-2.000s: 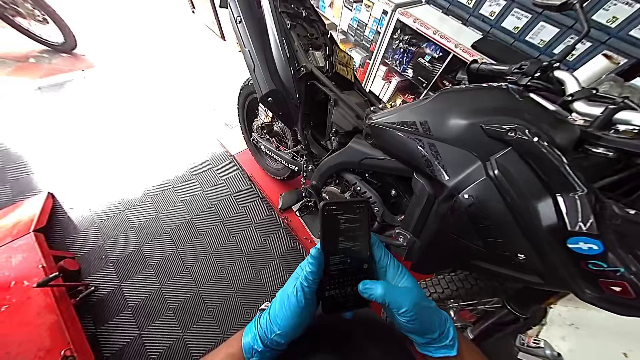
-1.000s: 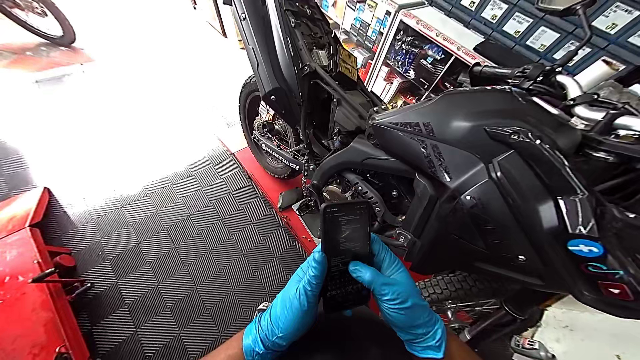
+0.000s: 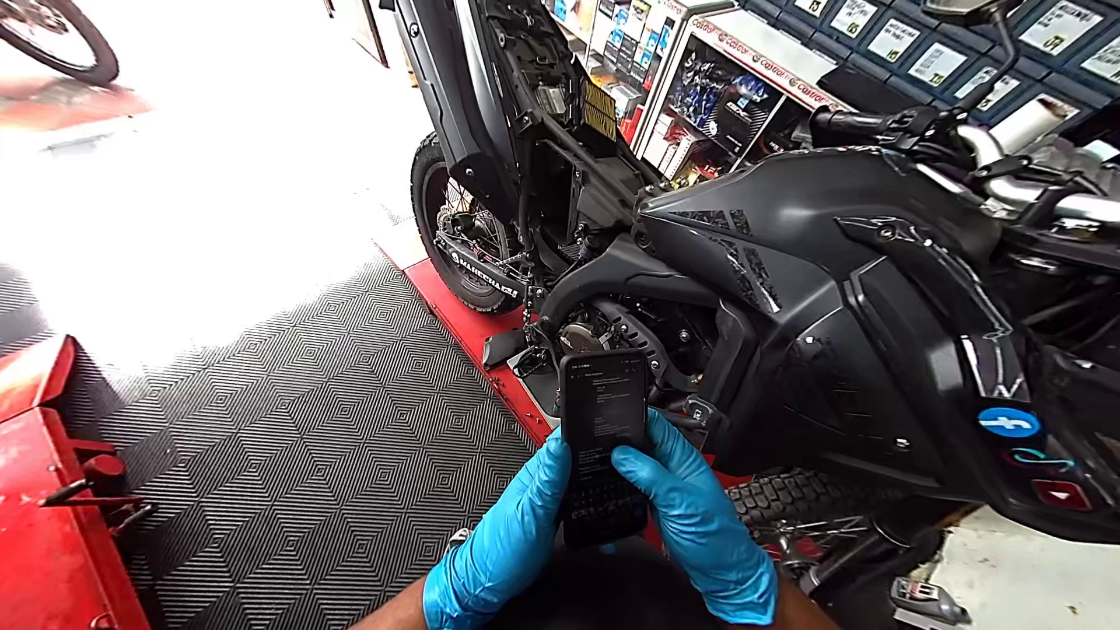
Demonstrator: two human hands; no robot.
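Note:
A dark smartphone (image 3: 605, 446) with a lit screen and an on-screen keyboard is held upright between my two blue-gloved hands at the lower middle. My left hand (image 3: 503, 534) grips its left edge, the thumb lying along the side. My right hand (image 3: 700, 521) holds the right edge, its thumb over the screen. The fingers behind the phone are mostly hidden. Beyond the phone stands a black motorcycle (image 3: 744, 262) with its seat area uncovered, its rear wheel (image 3: 437, 227) at the upper left and its front tyre (image 3: 805, 494) at the lower right.
The motorcycle stands on a red platform (image 3: 455, 324). Patterned black floor mats (image 3: 324, 437) lie to the left, beside red metal equipment (image 3: 52, 507). Display cabinets (image 3: 752, 52) and labelled blue storage bins (image 3: 919, 44) are behind. A bottle (image 3: 927, 599) lies at the lower right.
My right thumb has moved from low on the phone to higher over its screen. Both hands still hold the phone.

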